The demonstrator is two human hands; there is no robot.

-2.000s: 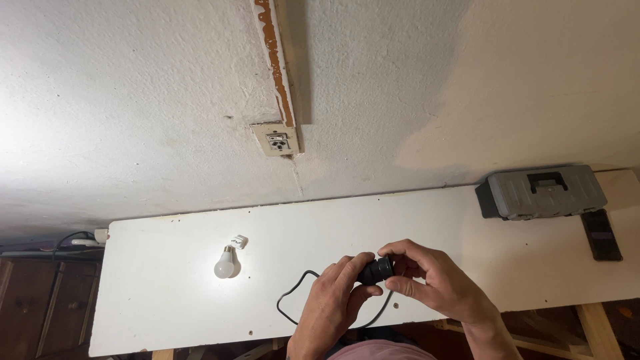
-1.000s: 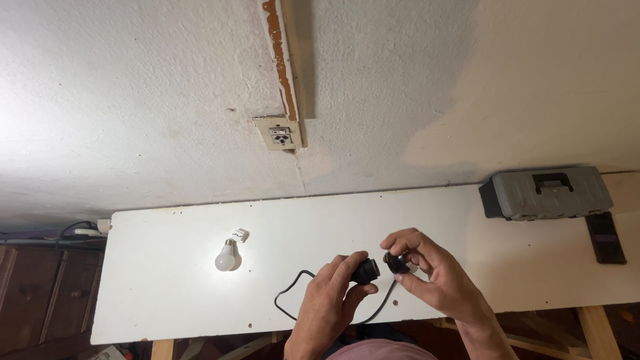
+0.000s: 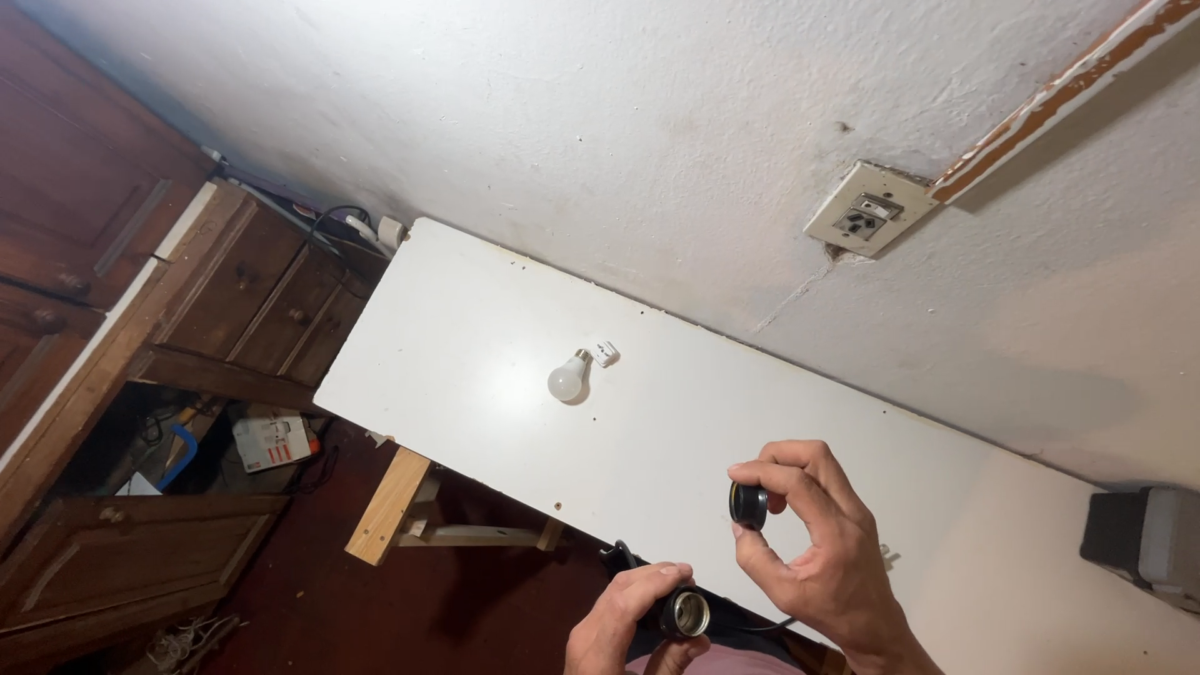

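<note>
My left hand (image 3: 630,619) grips a black lamp socket (image 3: 687,614), its open end with the metal screw shell turned toward the camera. Fingers and thumb of my right hand (image 3: 814,544) pinch a black threaded ring (image 3: 747,506), up and to the right of the socket and apart from it. A black cord (image 3: 769,625) shows between the hands, low in view. On the white board lies a white light bulb (image 3: 567,378), its base close to a small white fitting (image 3: 606,353). Behind my right hand, a pale plug (image 3: 888,557) is partly hidden.
The white tabletop (image 3: 450,328) runs along a wall with an outlet plate (image 3: 870,208). A grey and black toolbox (image 3: 1144,544) stands at the far right. Wooden cabinets (image 3: 234,281) are at left, with a wooden table leg (image 3: 389,506) beside the dark red floor.
Two seconds ago both hands were together on the black socket; now the ring in my right hand is well apart from it. The view has swung left and tilted.
</note>
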